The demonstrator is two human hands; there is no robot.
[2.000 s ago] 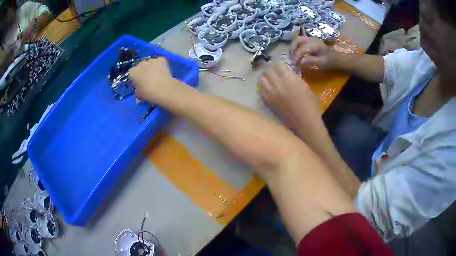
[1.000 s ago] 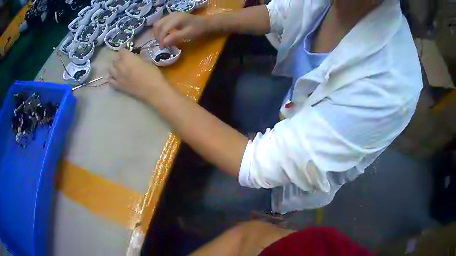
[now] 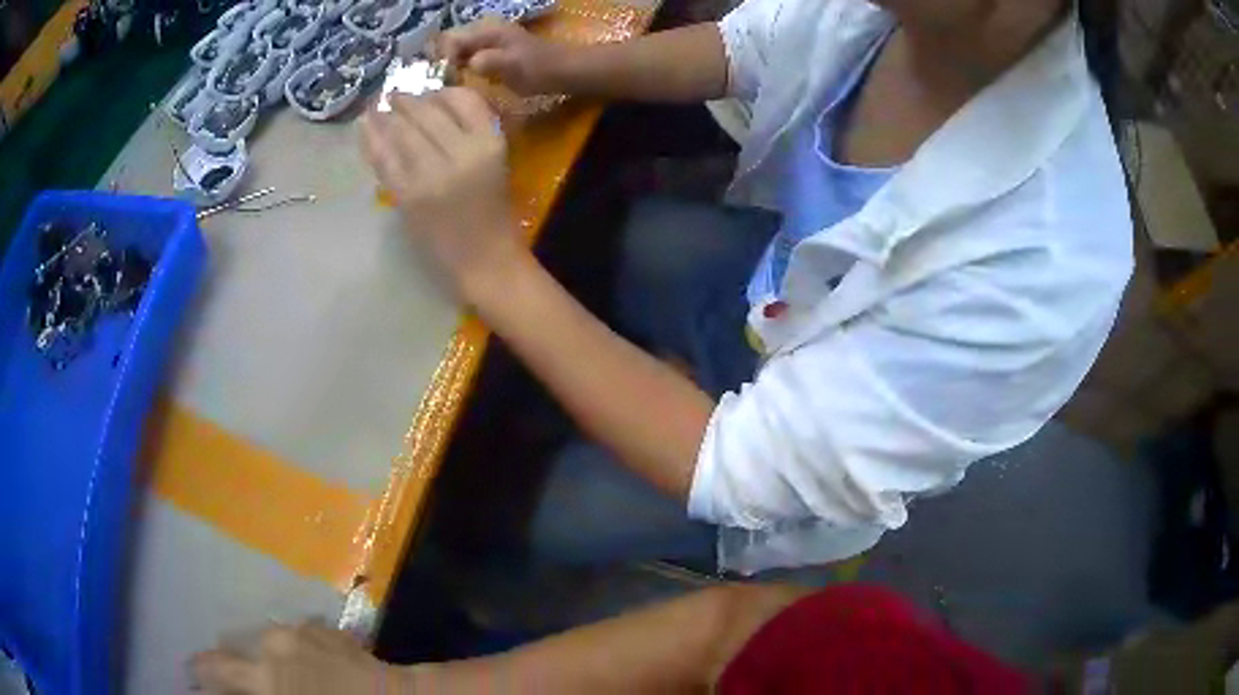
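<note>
My right hand [image 3: 302,663] is low at the left of the head view, over the pale mat [image 3: 292,312]. It is blurred and partly cut off by the bottom edge. I cannot tell whether its fingers hold anything. My bare forearm and red sleeve come in from the lower right. My left hand is not in view. The blue tray [image 3: 98,448] stands at the left, cut off by the frame, with a heap of dark circuit board modules [image 3: 82,292] in its far part.
A neighbouring worker in a white shirt [image 3: 938,299] sits at the right and holds a white housing [image 3: 413,82] in both hands. A heap of white housings [image 3: 272,68] lies at the far side. One housing [image 3: 211,170] with wires lies near the tray. Orange tape edges the bench.
My right hand has left the tray and is now low at the left. The view has swung right. The neighbour has lifted a white housing off the bench.
</note>
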